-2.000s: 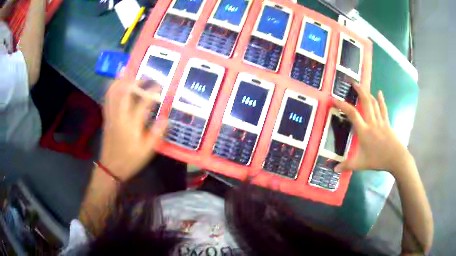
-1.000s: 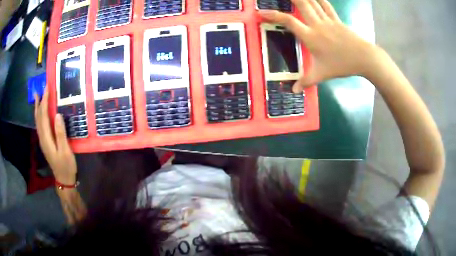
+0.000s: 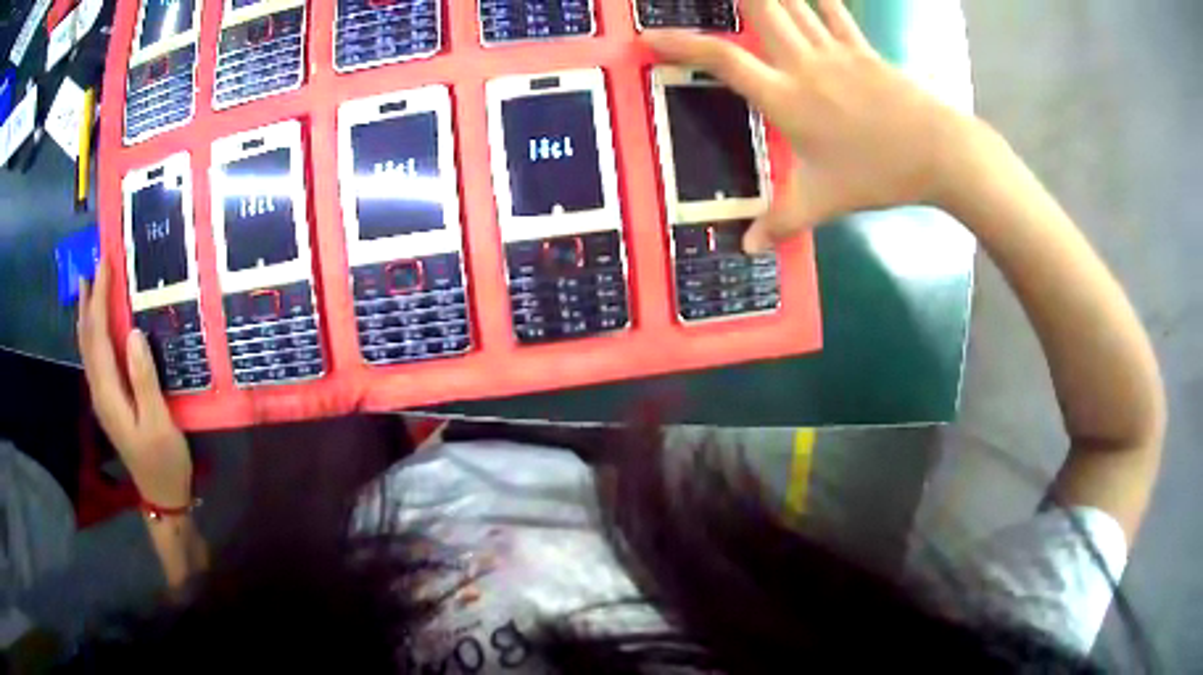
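Note:
The red phone tray lies on the green bench and holds two rows of bar phones; the far row is cut off by the top edge. In the near row, four phones, such as this phone, show pale text on dark screens. The rightmost near phone has a dark screen. My right hand is spread over the tray's right side, its thumb at that phone's keypad and its other fingers near the far row. My left hand is at the tray's left edge, its thumb beside the leftmost near phone.
A blue battery lies left of the tray, partly behind my left fingers. A yellow stick and white pieces lie at the upper left. Green bench top shows right of the tray, with grey floor beyond.
Since two seconds ago, my left hand has moved from above the phones to the tray's left edge. The view has turned and shifted. Since one second ago, the tray appears slightly further left.

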